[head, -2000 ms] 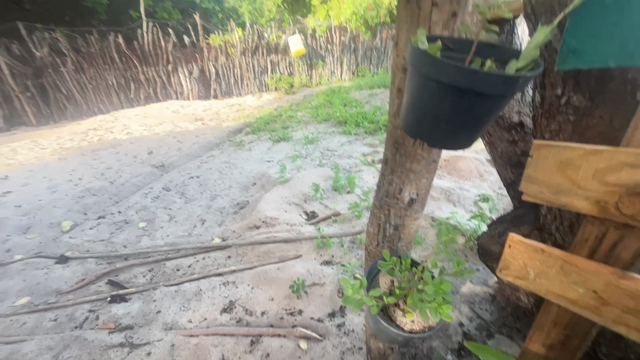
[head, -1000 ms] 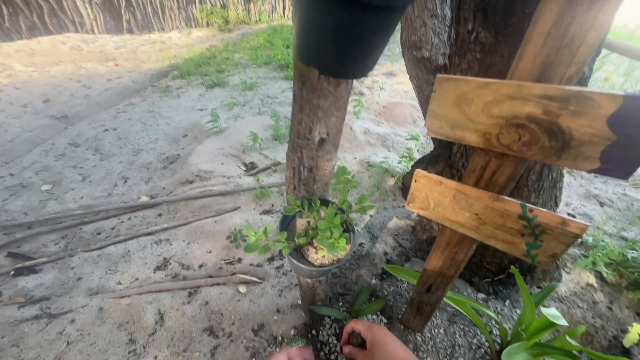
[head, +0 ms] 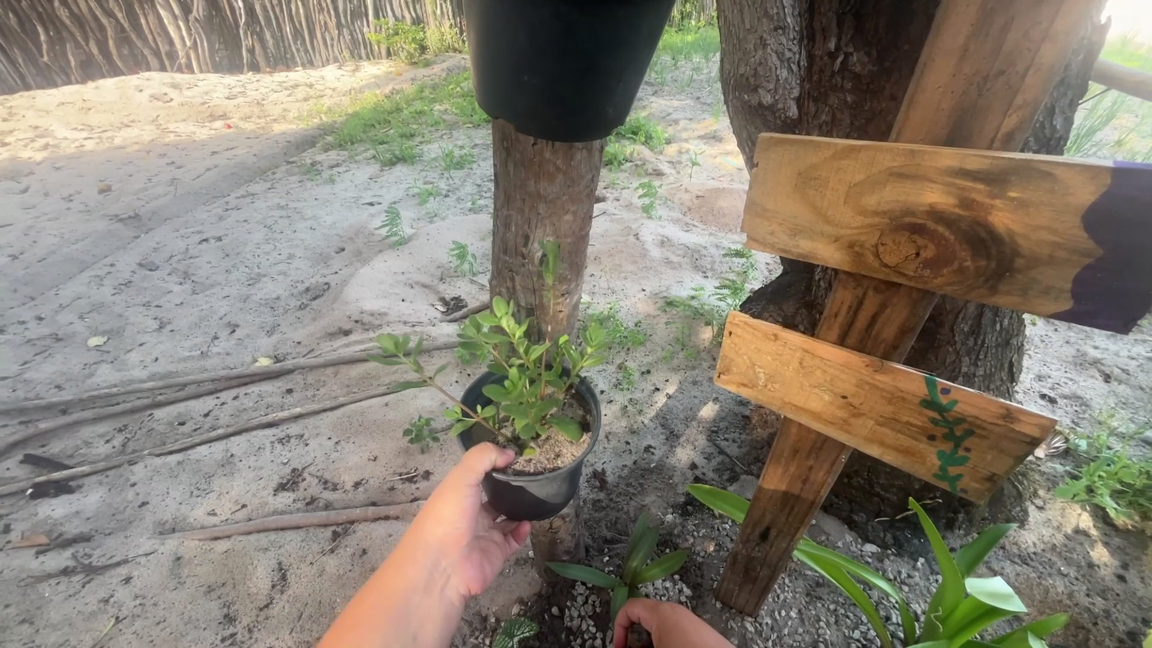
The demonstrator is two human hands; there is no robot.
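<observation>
My left hand (head: 472, 526) grips the left side of a black plastic plant pot (head: 531, 493), thumb over the rim and fingers beneath. A leafy green plant (head: 522, 378) grows in the pot's sandy soil, in front of a wooden post (head: 544, 216). At the bottom edge my right hand (head: 670, 623) is partly cut off, its fingers curled at the base of a small plant with long leaves (head: 621, 567). Whether it holds anything cannot be seen.
A larger dark pot (head: 567, 72) hangs on the post above. Wooden sign boards (head: 882, 405) on a slanted stake stand at right, before a tree trunk (head: 792, 81). Long sticks (head: 270, 418) lie on the sand at left; a strap-leaved plant (head: 945, 594) grows lower right.
My left hand has come up from the bottom edge and taken hold of the small pot's rim. My right hand remains low, by the small plant. The view has tilted down and right since the earliest frame.
</observation>
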